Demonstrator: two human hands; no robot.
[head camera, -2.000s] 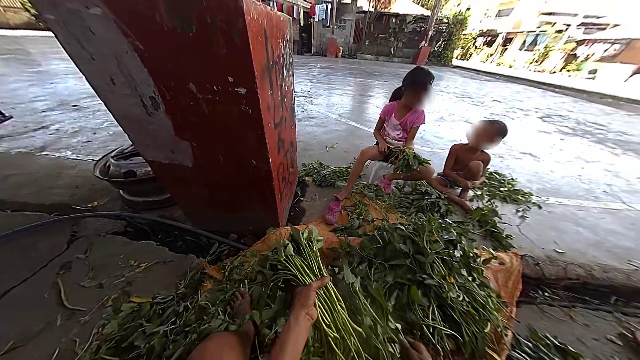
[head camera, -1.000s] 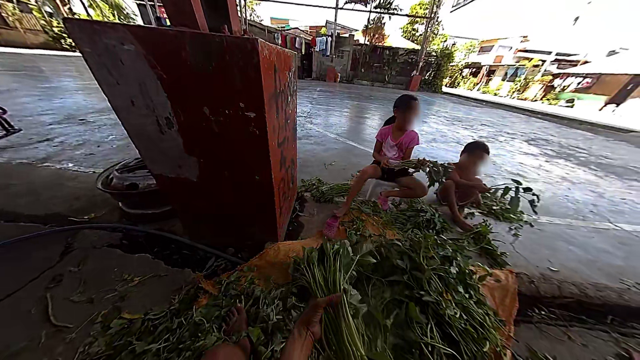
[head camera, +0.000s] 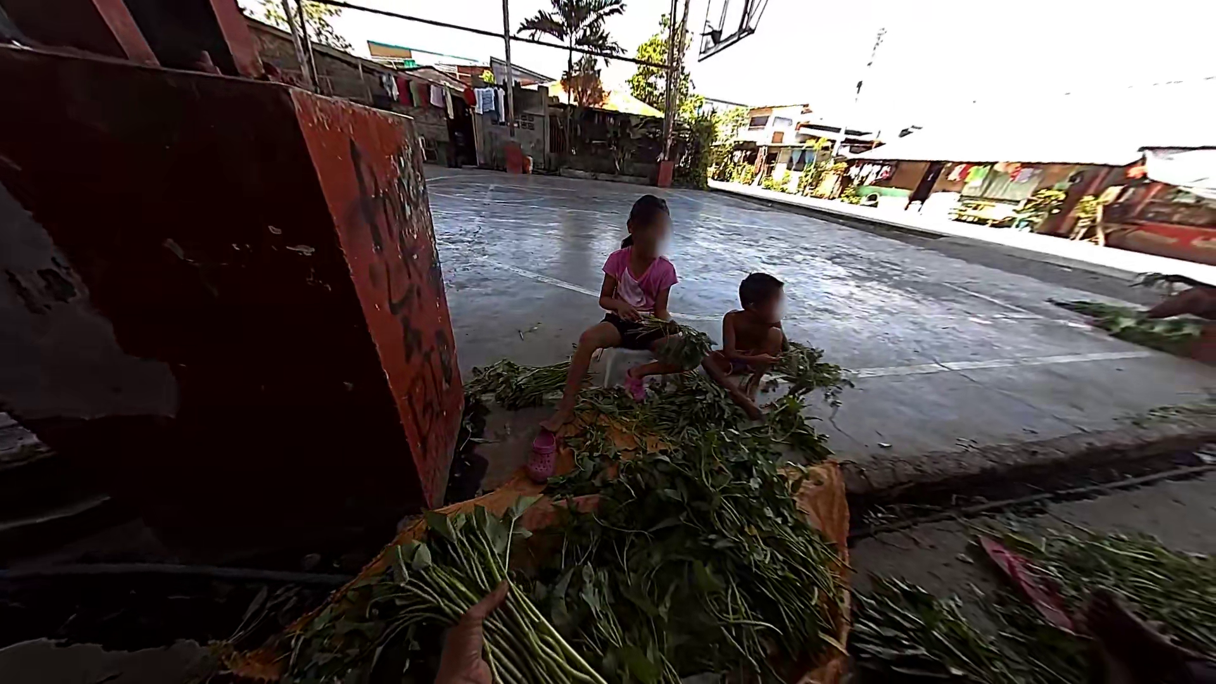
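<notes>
At the bottom of the head view, my left hand (head camera: 465, 638) is closed around a bundle of long green leafy stems (head camera: 508, 622), its thumb lying along them. The bundle's leaves fan out to the upper left. Just right of the bundle, a large heap of leafy greens (head camera: 703, 541) lies on an orange sack or sheet (head camera: 826, 503). My right hand cannot be made out in this view. A brownish patch shows among the leaves above the bundle; whether it is skin or sheet cannot be told.
A red painted concrete block (head camera: 380, 285) rises at the left. Beyond the heap, a seated person in pink (head camera: 641, 280) and a crouching person (head camera: 755, 332) hold greens. Another person's hand (head camera: 1183, 304) shows at the right edge. More greens (head camera: 1121, 579) lie lower right, beside a concrete curb (head camera: 997, 456).
The view has tilted up and shifted right. My left hand stays on the stems. The person in pink has lowered the greens, held out a second ago, to the lap.
</notes>
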